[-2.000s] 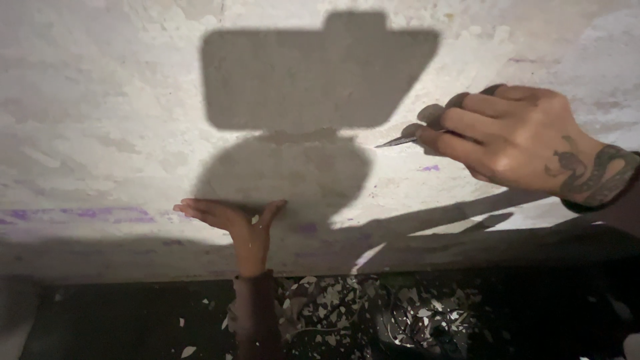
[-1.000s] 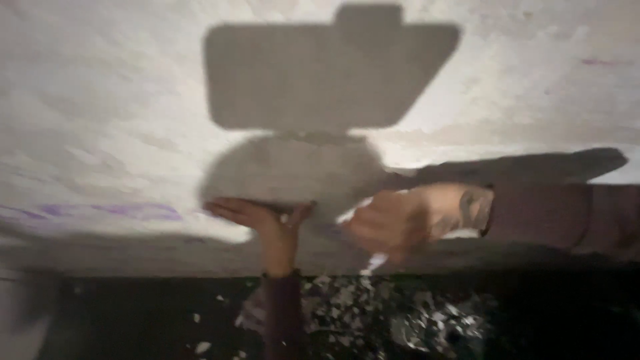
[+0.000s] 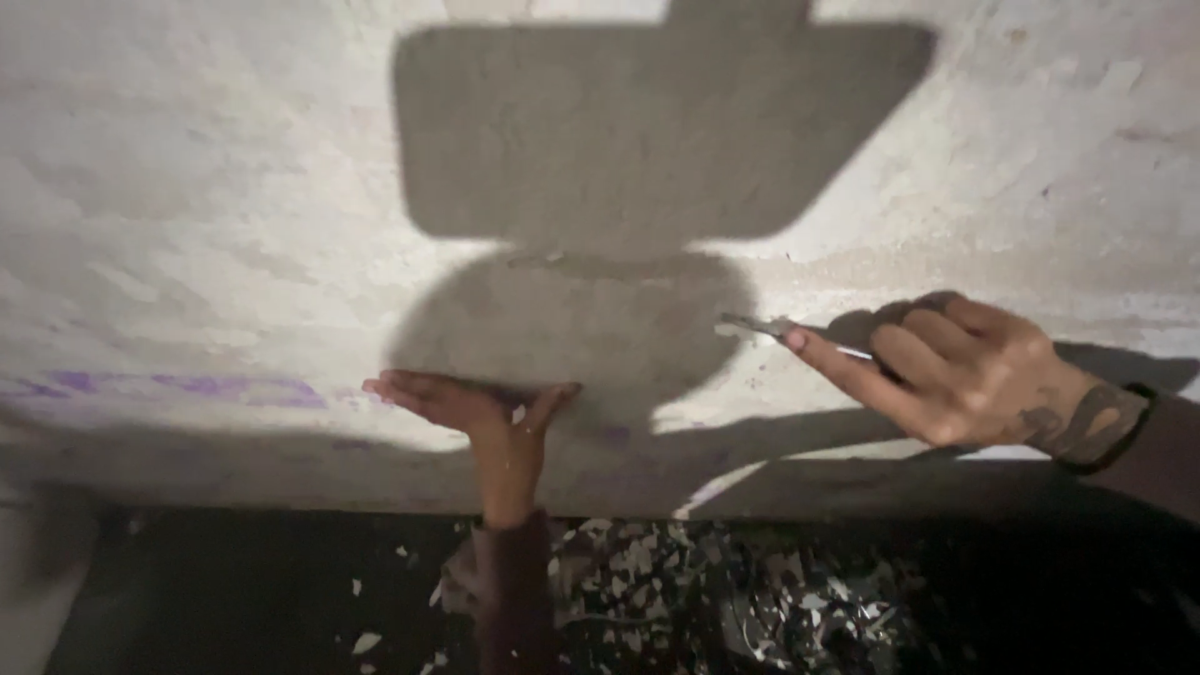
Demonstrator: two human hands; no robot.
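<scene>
My left hand (image 3: pixel 497 422) is pressed to the lower part of a pale, patchy wall (image 3: pixel 234 169), its thumb spread away from the fingers and nothing in its grasp. A small flake sits near the base of the thumb. At the right, my right hand (image 3: pixel 947 375) is closed around a thin metal scraping tool (image 3: pixel 750 324), with the index finger laid along it. The tool's tip points left and is at or close to the wall; actual contact cannot be told. Most of the tool's handle is hidden by the fingers.
Many pale paint flakes (image 3: pixel 637 581) lie on the dark floor (image 3: pixel 216 591) below the wall. Purple paint traces (image 3: pixel 225 386) mark the wall at the left. A large shadow covers the wall's middle. A light-coloured surface (image 3: pixel 37 581) shows at the lower left.
One second ago my right hand was lower and nearer my left hand; it has since moved up and to the right, still holding the tool. My left hand has stayed against the wall.
</scene>
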